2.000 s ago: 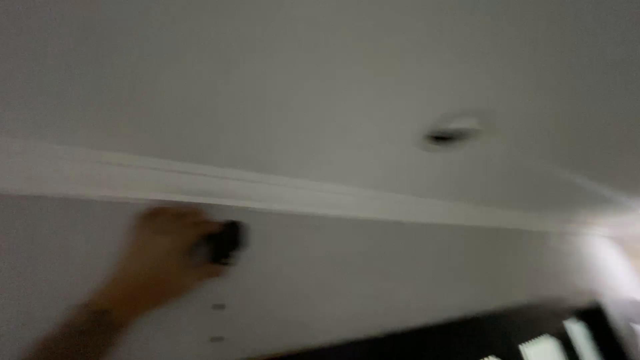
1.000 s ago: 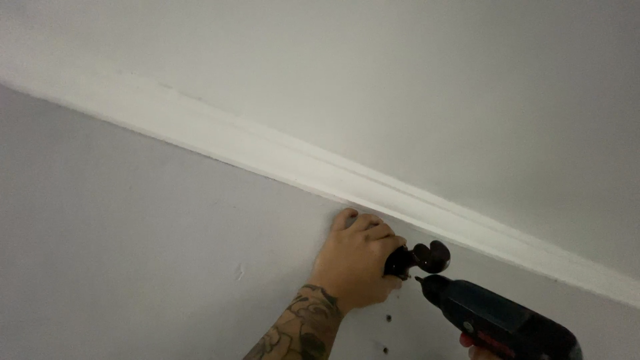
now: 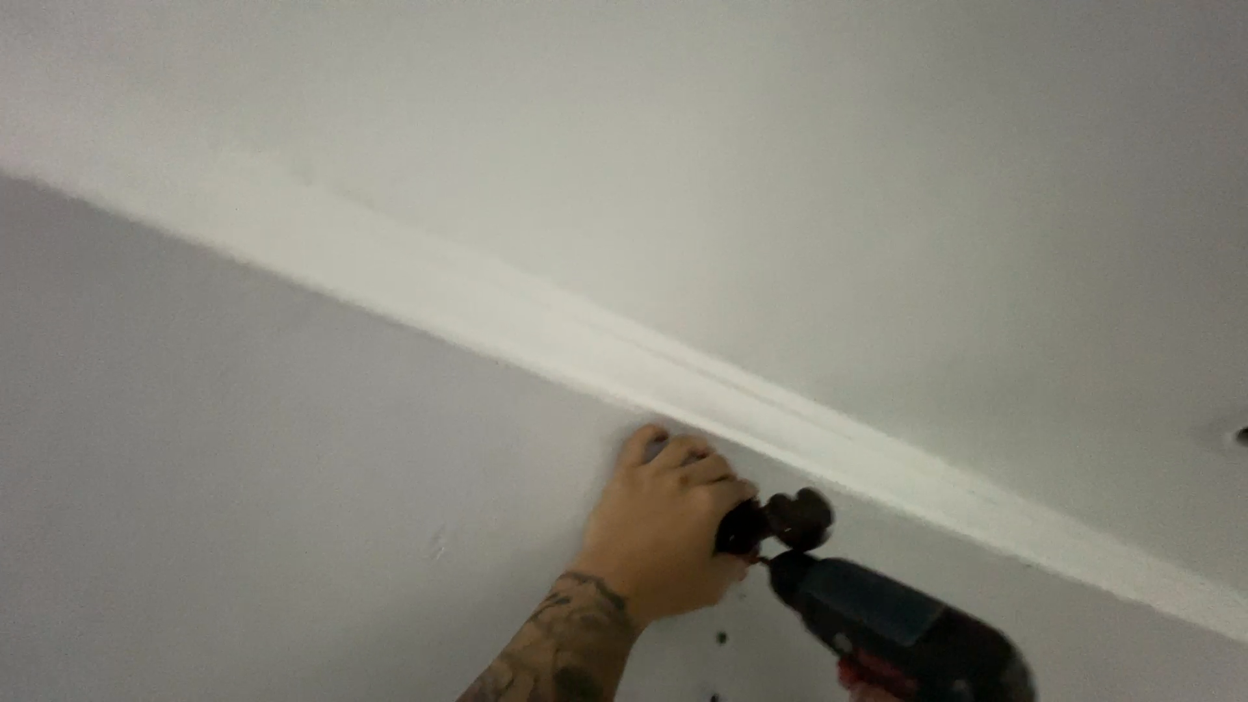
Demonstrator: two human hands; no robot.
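My left hand (image 3: 668, 531) holds a dark curtain-rod bracket (image 3: 799, 519) against the wall, close under the crown moulding; its open cup points to the right. A black cordless power driver (image 3: 907, 624) comes in from the lower right, its bit tip at the bracket's base beside my left thumb. Of my right hand (image 3: 871, 692) only a small part shows at the bottom edge, around the driver's grip; the rest is out of view. Where exactly the bit meets the bracket is too blurred to tell.
White crown moulding (image 3: 585, 351) runs diagonally between the grey wall (image 3: 244, 468) and the ceiling (image 3: 877, 195). Below my left hand the wall has small dark holes (image 3: 721, 638). A dark round fitting or hole (image 3: 1241, 436) shows in the ceiling at the right edge.
Two seconds ago only my left hand showed, with a dark object at the wall; the driver has since come in from the right. Its bit is now closer to the bracket's base. The view has shifted.
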